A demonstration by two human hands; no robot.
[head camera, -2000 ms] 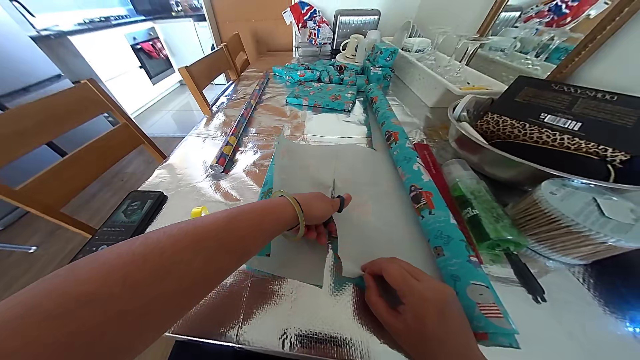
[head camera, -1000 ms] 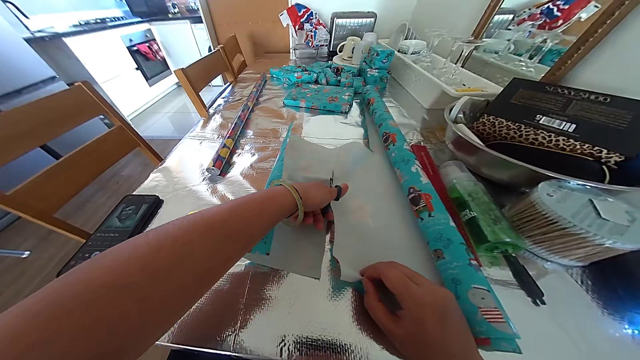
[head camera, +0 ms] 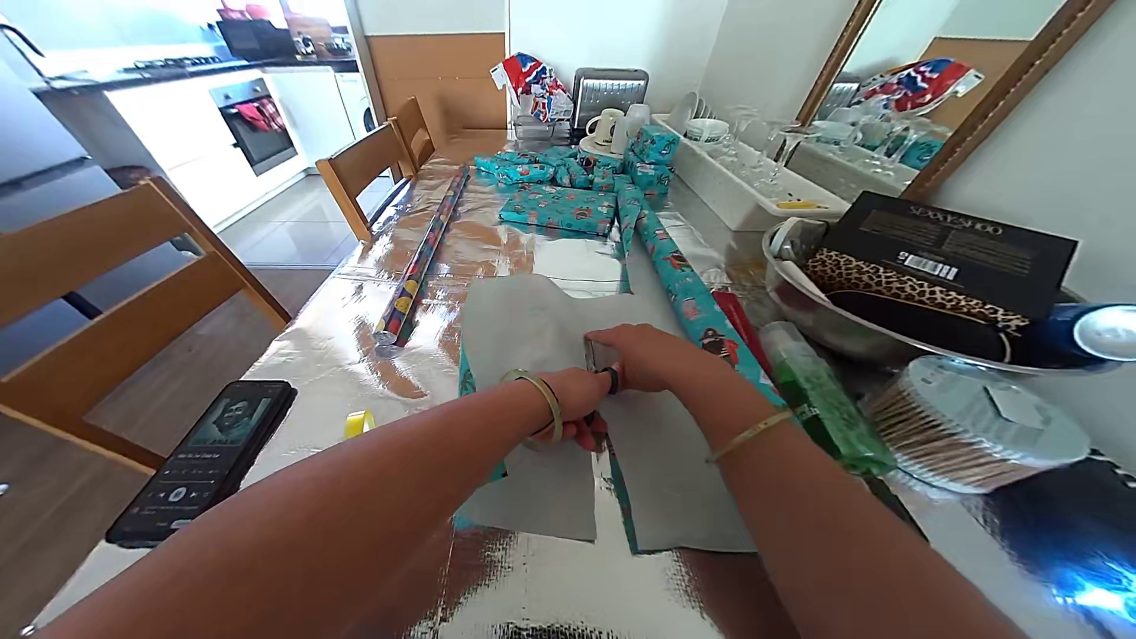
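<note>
My left hand is closed around a pair of scissors, with the dark handle partly hidden by the fingers. The scissors lie in a cut running through a sheet of wrapping paper, plain grey side up, teal print at its edges. Below my hands the two cut flaps lie apart. My right hand rests on the paper beside the blades, fingertips bent at the blade end; whether it pinches the paper is hidden. The teal wrapping paper roll lies along the sheet's right side.
Teal-wrapped parcels sit beyond the sheet. A second, dark patterned roll and yellow tape lie left, near a phone. On the right stand a green bottle, a tub of cotton buds, a metal bowl and a dish rack.
My right hand has moved away from the near cut edge of the paper, forward to beside the scissor blades. My left hand keeps hold of the scissors.
</note>
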